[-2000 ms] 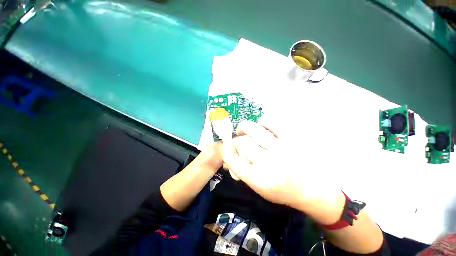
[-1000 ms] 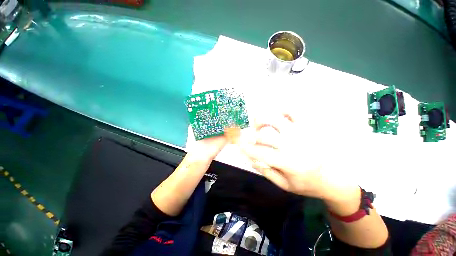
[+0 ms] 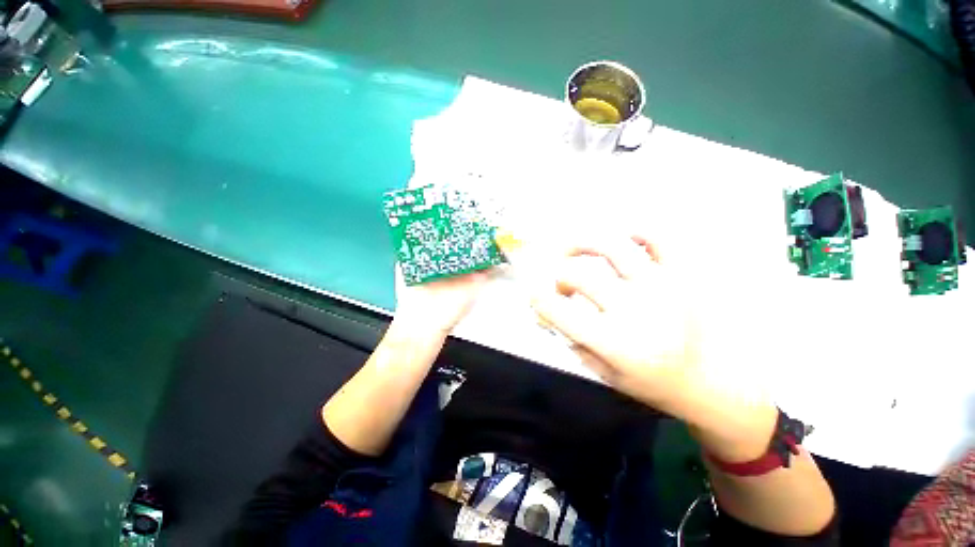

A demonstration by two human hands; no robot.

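Note:
A green circuit board (image 3: 444, 237), solder side with silvery dots facing up, is held over the white sheet's left part. My left hand (image 3: 436, 302) holds it from below at its near edge. My right hand (image 3: 625, 310), with a red wristband, is to the right of the board with fingers curled around the flat brush. The brush's orange-yellow bristles (image 3: 507, 241) are at the board's right edge; its handle is washed out by glare. The metal cup (image 3: 605, 105) with amber liquid stands on the sheet's far edge.
Two more boards (image 3: 822, 227) (image 3: 929, 251) lie component side up on the white sheet (image 3: 748, 353) at the right. A black sheet (image 3: 241, 395) is at lower left, a board (image 3: 141, 519) at its end. A patterned sleeve (image 3: 941, 513) shows lower right.
The bristles have moved from the board's left part to its right edge. The board is now more fully uncovered and sits further left in view. The view has shifted slightly.

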